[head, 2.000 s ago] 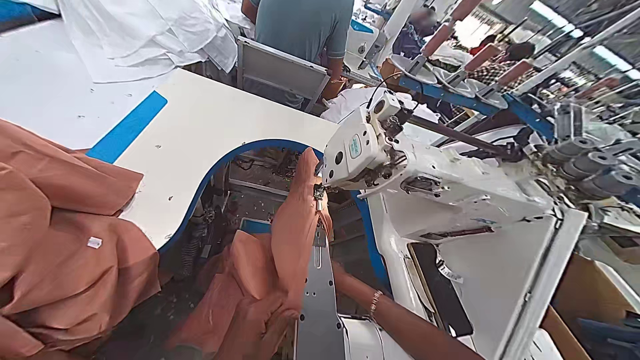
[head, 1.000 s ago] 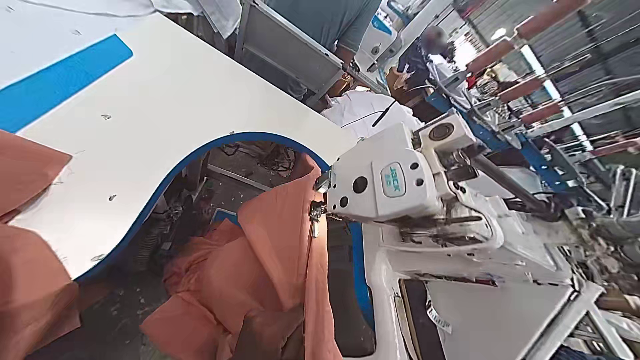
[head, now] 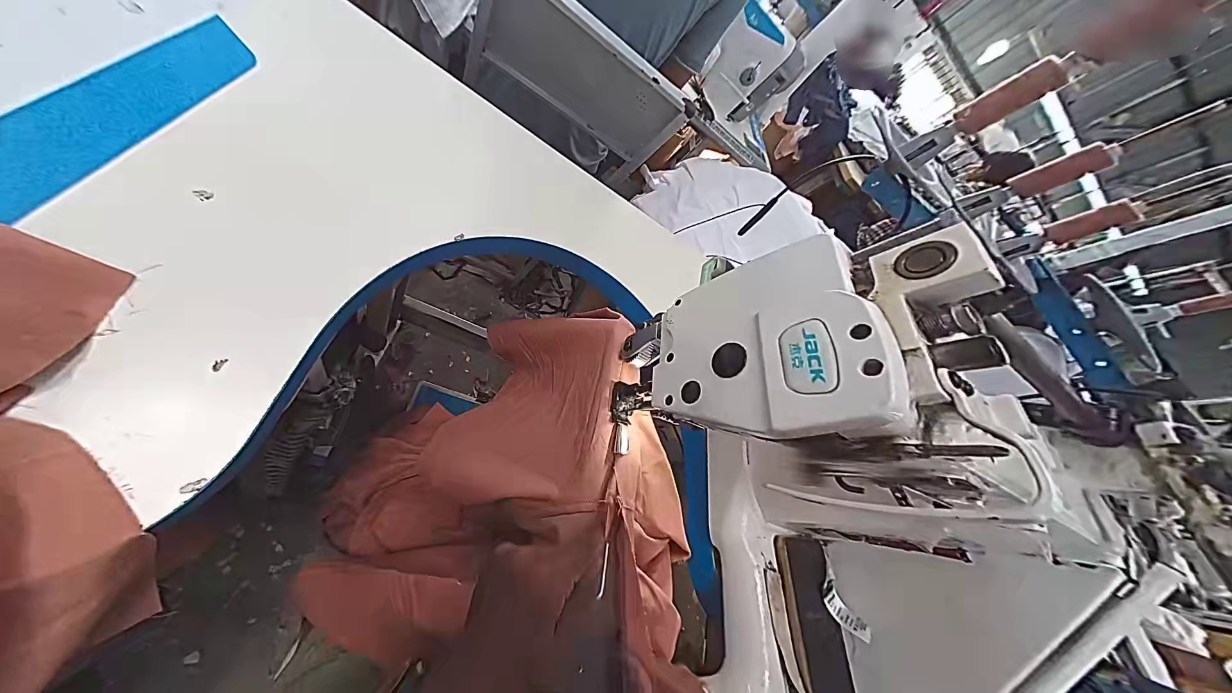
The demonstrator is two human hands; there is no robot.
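Rust-coloured cloth (head: 549, 433) runs under the needle and presser foot (head: 626, 402) of a white Jack sewing machine (head: 799, 356) and hangs in folds below it. A dark, blurred shape low on the cloth appears to be my left hand (head: 529, 597); it lies against the folds, below the presser foot. Its fingers cannot be made out, so its hold on the cloth is unclear. My right hand does not show; the cloth and the machine may hide it. A small light shines on the cloth just below the presser foot.
A white table (head: 289, 164) with a blue-edged curved cutout lies left of the machine. More rust-coloured cloth (head: 67, 539) rests at the left edge. White fabric (head: 736, 207) is heaped behind the machine. Thread cones (head: 1064, 168) stand at the upper right. People sit farther back.
The view has moved closer to the machine head. My right forearm with its bracelet, seen two seconds ago, is out of sight. The cloth at the needle lies wider and covers the narrow metal arm.
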